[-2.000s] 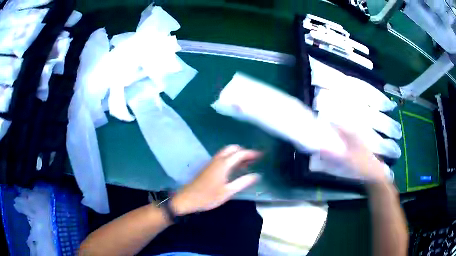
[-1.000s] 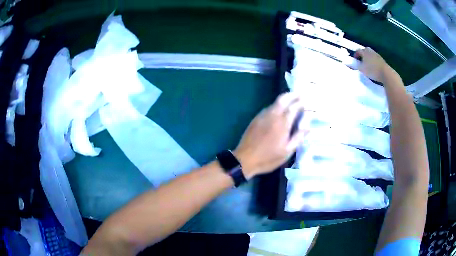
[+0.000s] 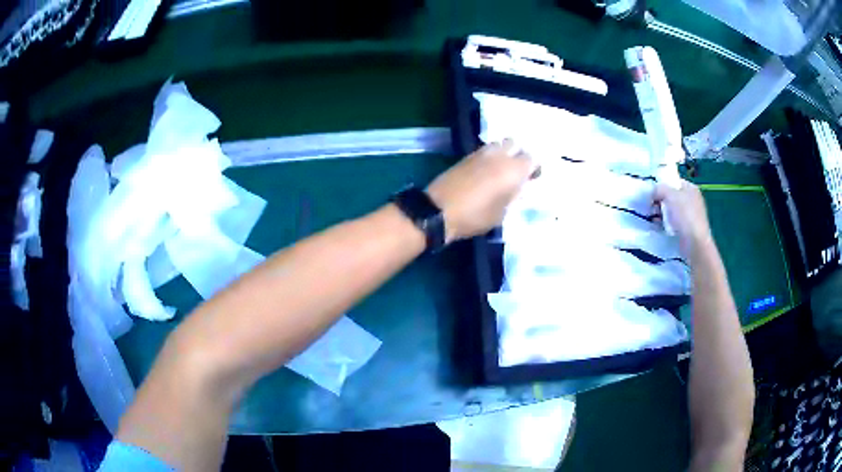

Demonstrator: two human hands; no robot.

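Observation:
A black slotted tray [image 3: 487,313] on the green bench holds a column of bagged parts [image 3: 582,267] and a bare white part [image 3: 517,57] at its far end. My right hand [image 3: 683,205] grips the near end of a bare white plastic part [image 3: 657,106], held up at the tray's right edge; a reddish patch shows near its far end. My left hand [image 3: 485,189], with a dark wristband, is over the tray's left side with fingertips at a bagged part. Whether it grips the sleeve cannot be told. Loose protective sleeves [image 3: 138,230] lie piled on the left.
Dark stacked trays [image 3: 28,369] stand at the left edge. A pale metal strip [image 3: 342,145] crosses the bench. More dark trays with white parts [image 3: 817,184] stand at the far right. A white rounded shape [image 3: 512,438] is below the bench edge.
My right hand has lifted a bare white part from the tray's far end and moved nearer with it. My left hand has moved to a bagged part further up the tray. The view has shifted.

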